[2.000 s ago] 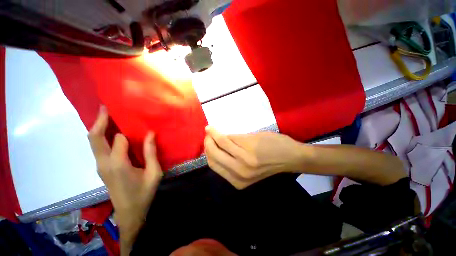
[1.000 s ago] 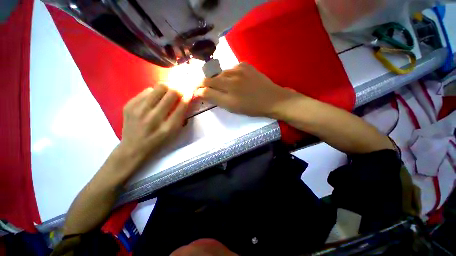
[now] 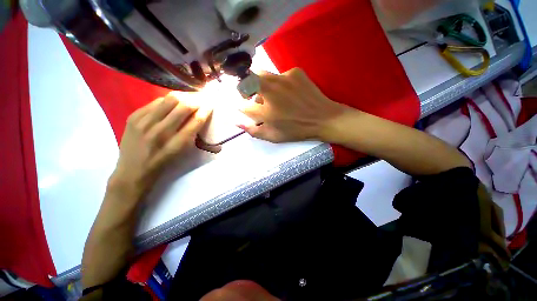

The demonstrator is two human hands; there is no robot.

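A long red panel (image 3: 101, 73) runs from the upper left under the machine head (image 3: 159, 41) to the glare at the needle. My left hand (image 3: 156, 138) lies over its near end, fingers together and pointing at the needle, thumb side low on the white bed. My right hand (image 3: 288, 109) is just right of the needle, fingers bent beside the grey block under the head. Lamp glare washes out the fingertips of both hands and the cloth between them, so their grip is hidden. A shorter red panel (image 3: 347, 64) lies behind my right hand and forearm.
Dark red panels (image 3: 17, 159) lie at the far left. Scissors with green and yellow handles (image 3: 468, 59) lie upper right beside a dark tray (image 3: 503, 26). A grey strip (image 3: 235, 203) edges the table. Pale pieces with red strips (image 3: 506, 153) are at the right.
Since the earliest frame both hands have moved up to the needle, carrying the red panel's near end off the front edge. In the last second my left hand has shifted slightly left.
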